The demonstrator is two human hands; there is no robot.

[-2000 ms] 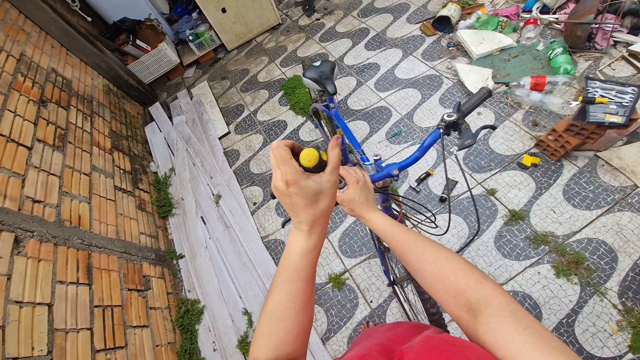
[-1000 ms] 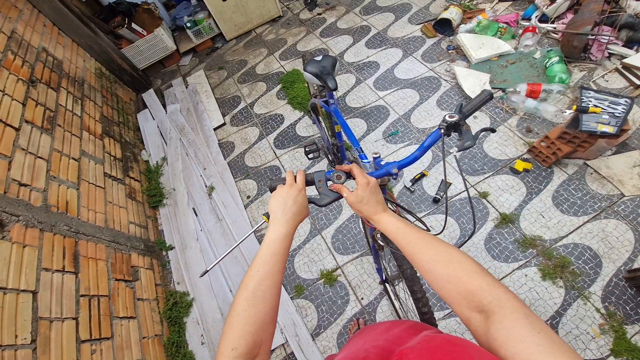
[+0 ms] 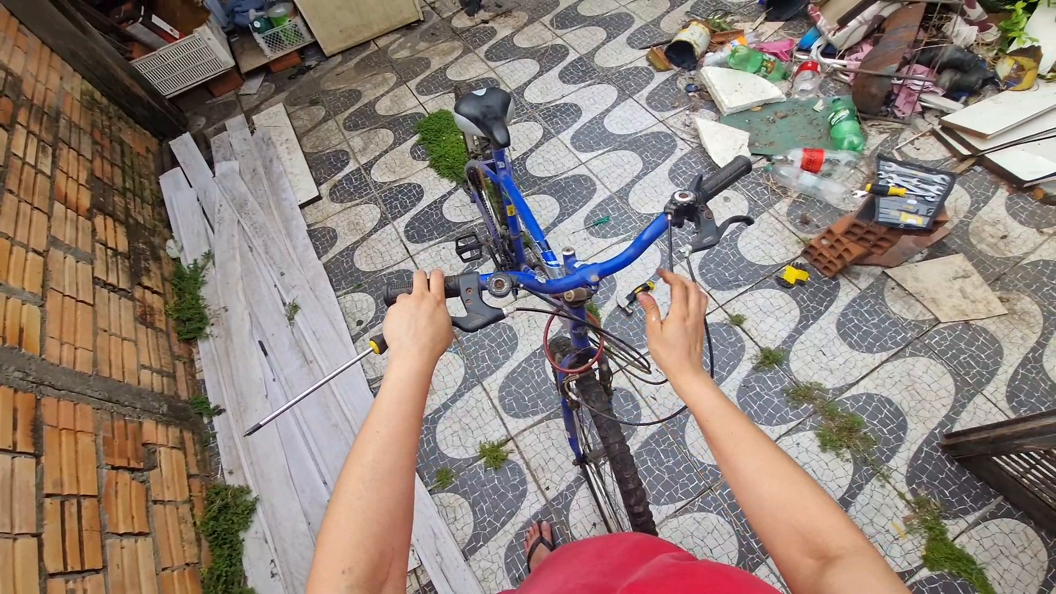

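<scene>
A blue bicycle stands upright before me, its blue handlebar (image 3: 631, 252) turned across the view. My left hand (image 3: 419, 320) is closed on the black grip at the left end of the bar, beside the left brake lever (image 3: 478, 312). A long screwdriver (image 3: 309, 391) with a yellow and black handle end sticks out from that same hand, its tip down-left. My right hand (image 3: 678, 323) is raised with fingers apart, below the right brake lever (image 3: 708, 231), holding nothing visible. Cables loop between the bar and the front tire (image 3: 617, 445).
Long pale boards (image 3: 247, 313) lie along the brick wall (image 3: 91, 330). A small hammer (image 3: 637, 295) lies on the patterned paving beyond my right hand. At the right are a tool case (image 3: 912, 191), a hollow brick (image 3: 846, 241), plastic bottles and debris. A wooden slatted object (image 3: 1006, 462) stands lower right.
My right hand has left the left brake lever's clamp area and moved right, its fingers now apart. The left hand, earlier holding the screwdriver upright, now also grips the bar.
</scene>
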